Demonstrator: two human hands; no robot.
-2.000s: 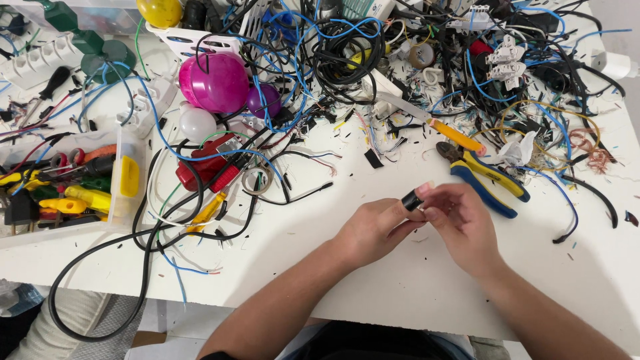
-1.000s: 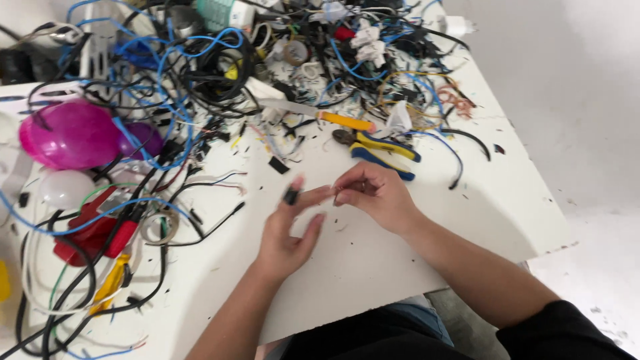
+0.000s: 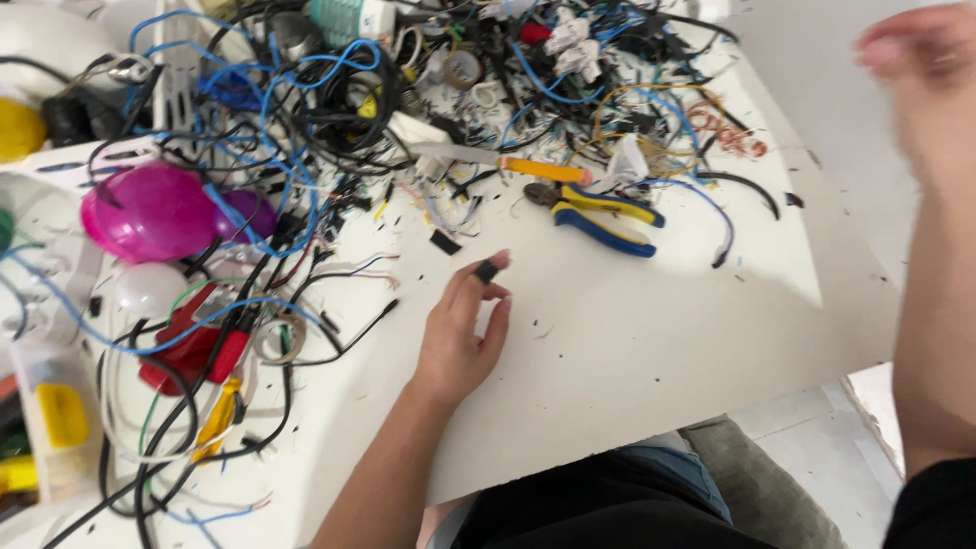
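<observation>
My left hand (image 3: 465, 328) is over the white table, fingers loosely curled and apart, with black tape (image 3: 486, 271) wrapped round one finger. My right hand (image 3: 926, 57) is raised at the top right, beyond the table's edge and blurred; whether it holds anything small cannot be told. Diagonal cutting pliers with blue and yellow handles (image 3: 606, 221) lie a little above and right of my left hand. Just behind them is a knife with an orange handle (image 3: 541, 169). A small black piece (image 3: 445, 242) lies near my left fingertips.
Tangled cables (image 3: 351, 99), wire scraps and a tape roll (image 3: 462, 70) cover the back. At left are a pink balloon (image 3: 156, 213), a white bulb (image 3: 151, 288), a red tool (image 3: 183, 347) and a clear bin (image 3: 57, 465). Copper strands (image 3: 724, 133) lie at the right.
My hands were together two seconds ago and are now far apart. The right hand has moved up and right, off the table. The black tape remains on my left finger.
</observation>
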